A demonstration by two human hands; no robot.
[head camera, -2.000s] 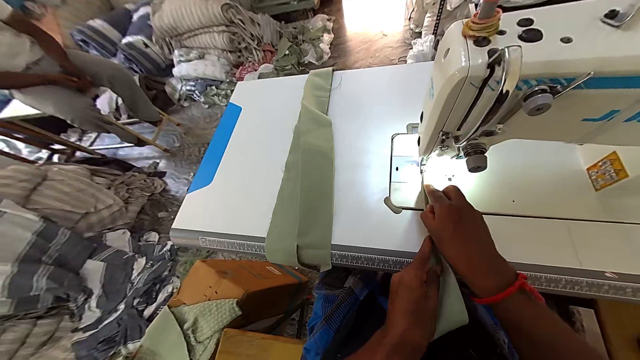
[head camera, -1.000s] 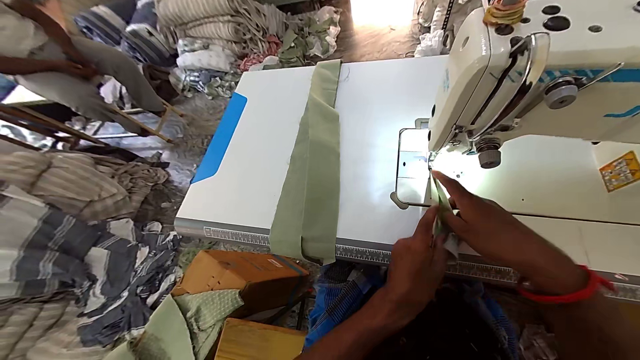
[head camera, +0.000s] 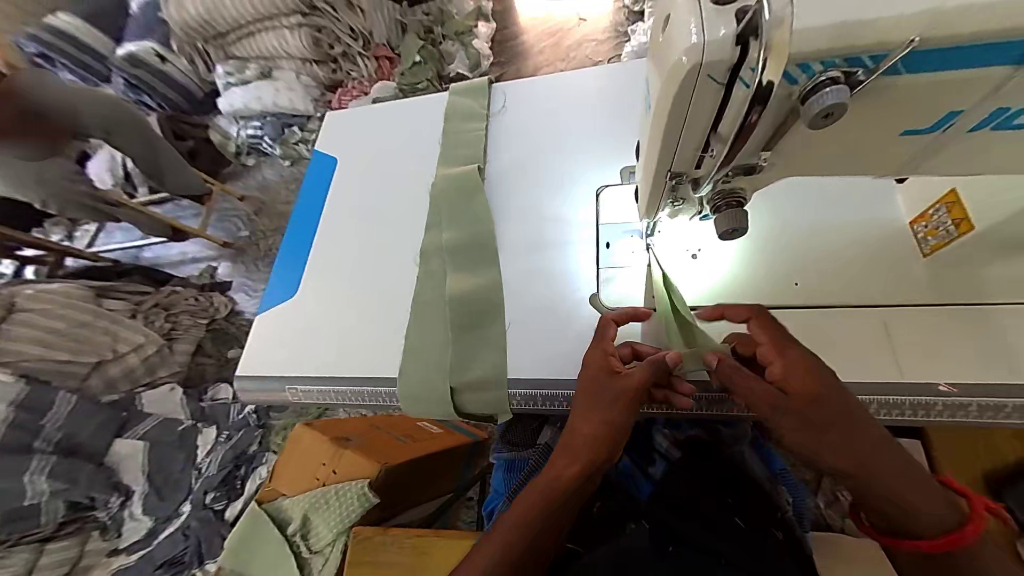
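A narrow green fabric strip runs from under the needle area of a white sewing machine toward the table's front edge. My left hand pinches the strip's near part between thumb and fingers. Opposite it, my right hand, with a red cord at the wrist, grips the same part by its right side. Between the hands the cloth is folded, and its top narrows to a point at the presser foot. Left of the machine, a wider folded green strip lies across the white table, its near end hanging over the edge.
A ruler tape lines the table's front edge. Below stand a cardboard box and green cloth. Piles of striped fabric lie on the floor at left. Another person sits at the upper left.
My hands have moved back from the needle toward the table's front edge and spread apart, showing more of the narrow strip between them and the machine.
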